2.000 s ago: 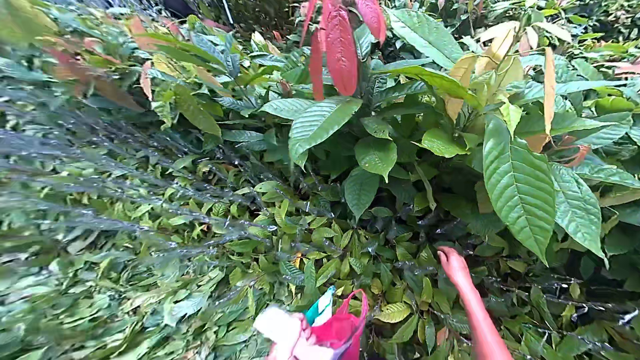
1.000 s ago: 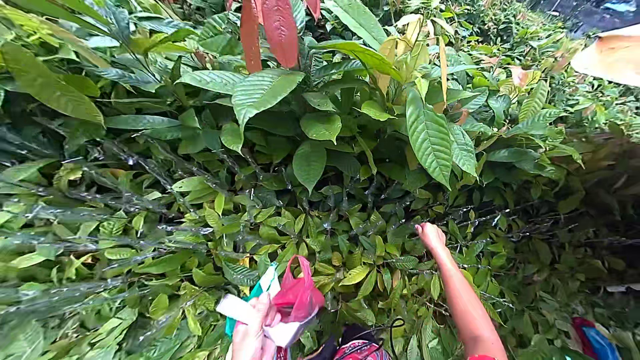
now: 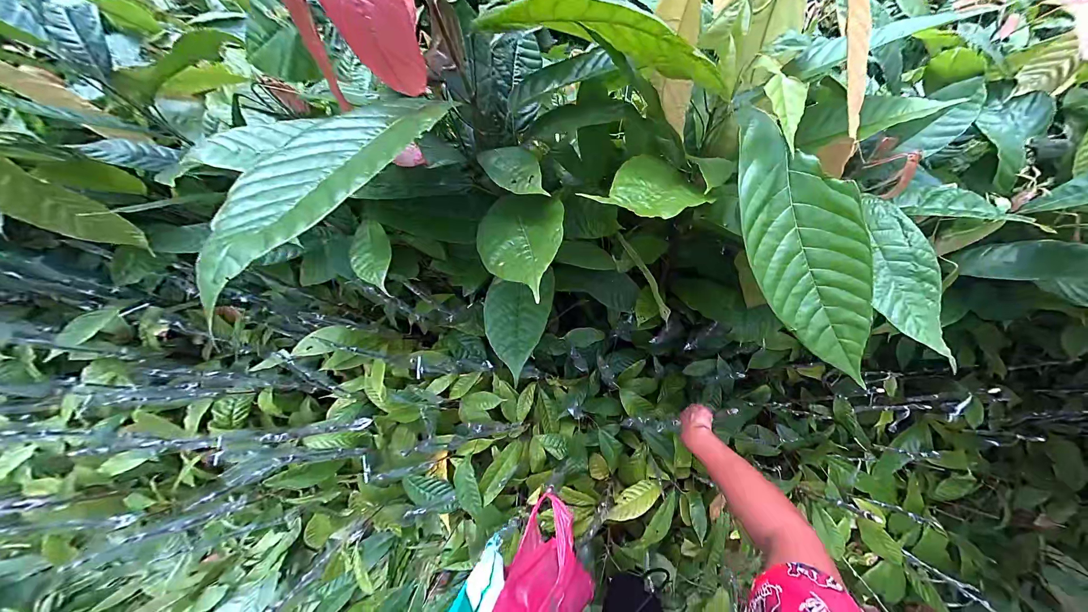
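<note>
My right hand (image 3: 696, 421) reaches in from the lower right over a dense bed of small leafy seedlings (image 3: 633, 501). Its fingers point away from the camera among the leaves, and whether they grip a stem cannot be seen. A pink plastic bag (image 3: 544, 569) with its handle loop upward is at the bottom middle. Against its left side is a teal and white plastic bag (image 3: 483, 578). My left hand does not show in the frame of now. The patterned red sleeve (image 3: 799, 588) covers my upper right arm.
Taller plants with large ribbed green leaves (image 3: 807, 246) lean over the far side of the seedlings. Red young leaves (image 3: 382, 42) hang at the top. A black item (image 3: 631, 592) lies at the bottom edge, beside the pink bag. Blurred thin streaks cross the left side.
My left hand, seen holding the bags and a white item one second ago, is out of view now. The right hand remains extended over the seedlings.
</note>
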